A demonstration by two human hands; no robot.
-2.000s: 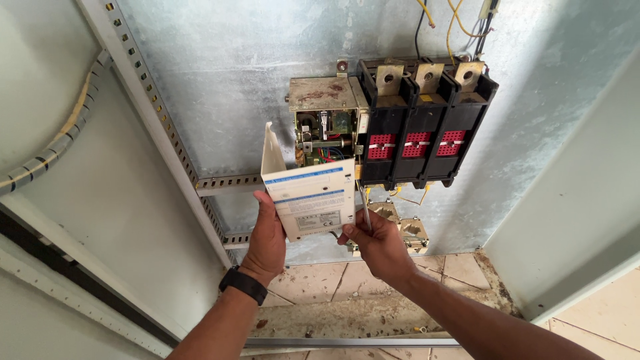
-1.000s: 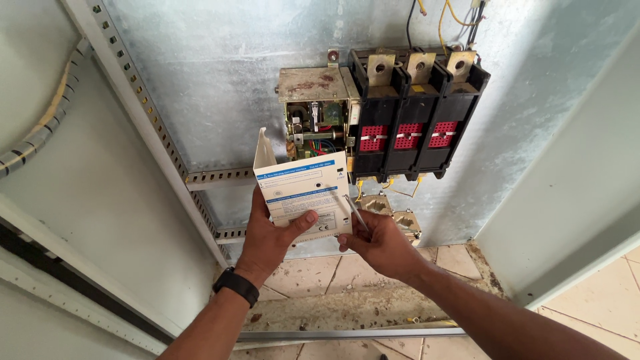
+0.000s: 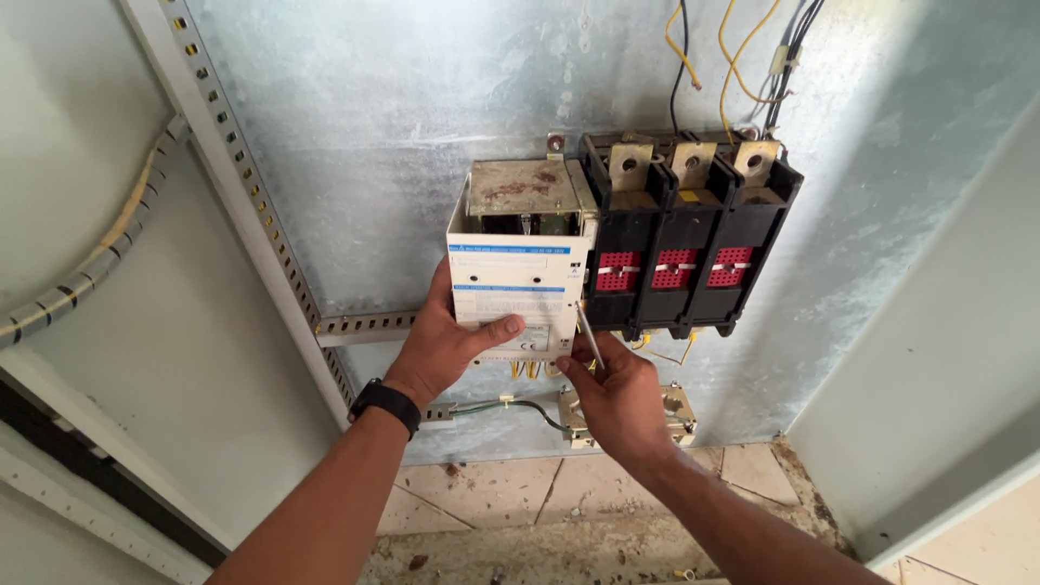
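Note:
My left hand [image 3: 443, 333] grips the left side of a white metal cover [image 3: 512, 305] with blue stripes and printing, its thumb on the front. The cover stands over the front of a metal mechanism box [image 3: 528, 188], whose stained top shows. My right hand [image 3: 621, 386] holds a thin metal shaft [image 3: 591, 335], likely a screwdriver, pointing up beside the cover's lower right edge; its fingers are near that corner. Its handle is hidden in the hand. Right of the box is a black three-pole switching device [image 3: 678, 236] with red perforated panels and metal terminals.
A beige terminal component [image 3: 674, 414] with a green wire [image 3: 520, 403] sits below. Loose yellow wires [image 3: 723, 73] and black wires [image 3: 792, 73] hang above. A perforated rail [image 3: 244, 195] and a wrapped cable [image 3: 106, 252] are at the left. The cabinet's side panel [image 3: 926, 325] stands at the right.
The white cover, tilted with the circuitry exposed before, has moved up against the mechanism box and now hides most of its inside. My left hand has moved with it.

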